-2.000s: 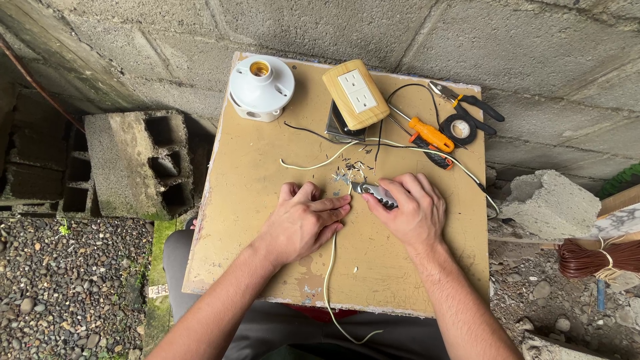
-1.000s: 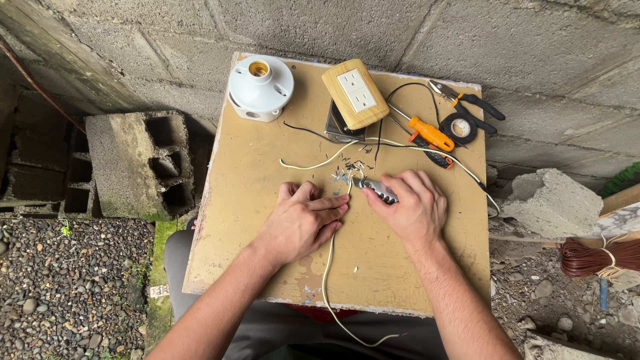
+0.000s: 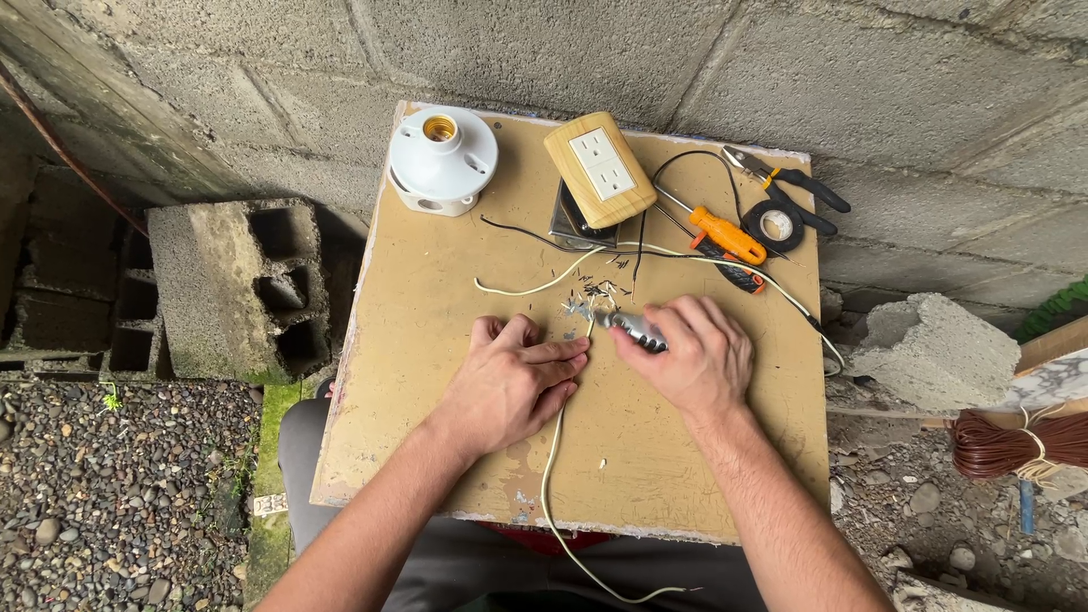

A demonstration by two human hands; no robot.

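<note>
My left hand (image 3: 518, 382) pins a pale insulated wire (image 3: 554, 459) against the board, the wire's upper end at my fingertips and its long tail hanging over the near edge. Held in my right hand (image 3: 693, 353) is a utility knife with a metal body (image 3: 636, 330), its front end at the wire's tip; the blade is blurred. Black and white insulation scraps (image 3: 599, 293) lie just beyond. A wood-look outlet plate (image 3: 602, 168) leans on a metal box (image 3: 578, 217), with black and pale wires around it. A white lamp holder (image 3: 444, 161) stands at the far left.
On the wooden board (image 3: 425, 408), at the far right, lie an orange screwdriver (image 3: 729, 235), black electrical tape (image 3: 773, 225) and black-handled pliers (image 3: 795, 183). A concrete block wall (image 3: 527, 51) rises behind. Hollow block (image 3: 212, 289) sits left; broken block (image 3: 935, 353) and bundled brown wire (image 3: 1003, 446) sit right.
The loose lower end of the pale wire has shifted to the right. Both hands stay in nearly the same place, the knife still in my right hand.
</note>
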